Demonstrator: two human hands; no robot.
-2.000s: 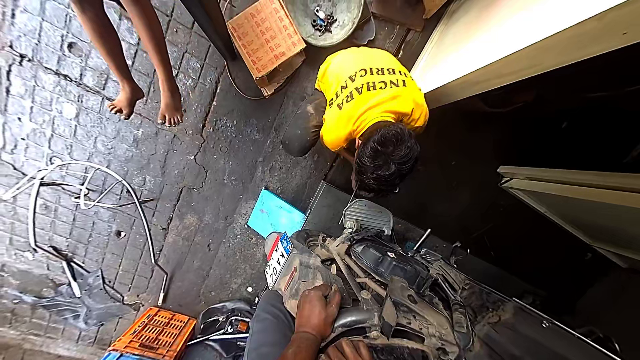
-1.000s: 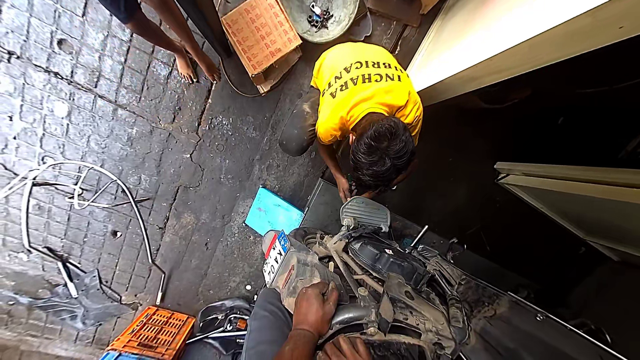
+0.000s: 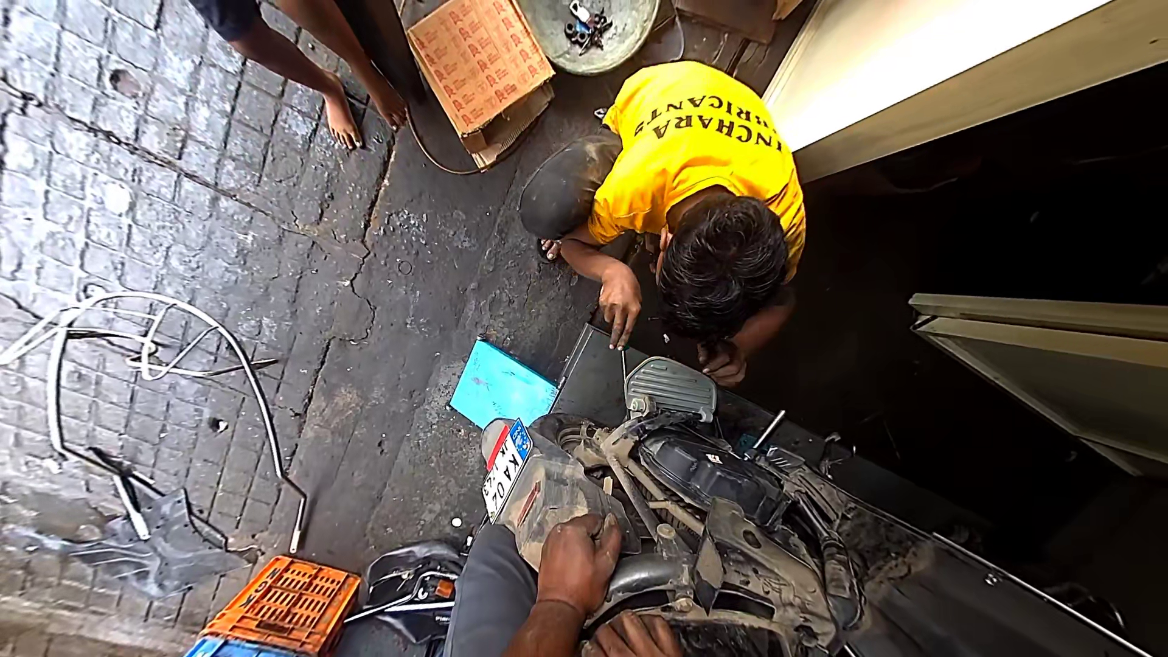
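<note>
A dusty, partly stripped motorcycle [image 3: 693, 538] fills the lower middle, its rear mudguard [image 3: 557, 497] bearing a number plate. My left hand [image 3: 579, 561] lies with curled fingers on the mudguard's edge, thumb to the right. Lower down, at the frame's bottom edge, my right hand [image 3: 634, 635] rests by the dark tyre; its palm side is hidden. A ribbed metal footrest plate [image 3: 673, 388] juts up at the machine's far side. Beyond it a person in a yellow shirt [image 3: 703, 146] crouches, head bowed, one hand pointing down beside the plate, the other at its right.
A turquoise flat box [image 3: 504, 383] lies behind the mudguard. Left are an orange crate [image 3: 287, 602] and a bent metal tube frame [image 3: 246, 360] on paving. Cardboard boxes [image 3: 479, 59] and a round basin [image 3: 593, 55] with small parts stand farther off, near another person's bare feet [image 3: 342, 123].
The crouching person's hands have come apart to either side of the footrest plate. The barefoot person's legs have shifted right. My hands have stayed much the same.
</note>
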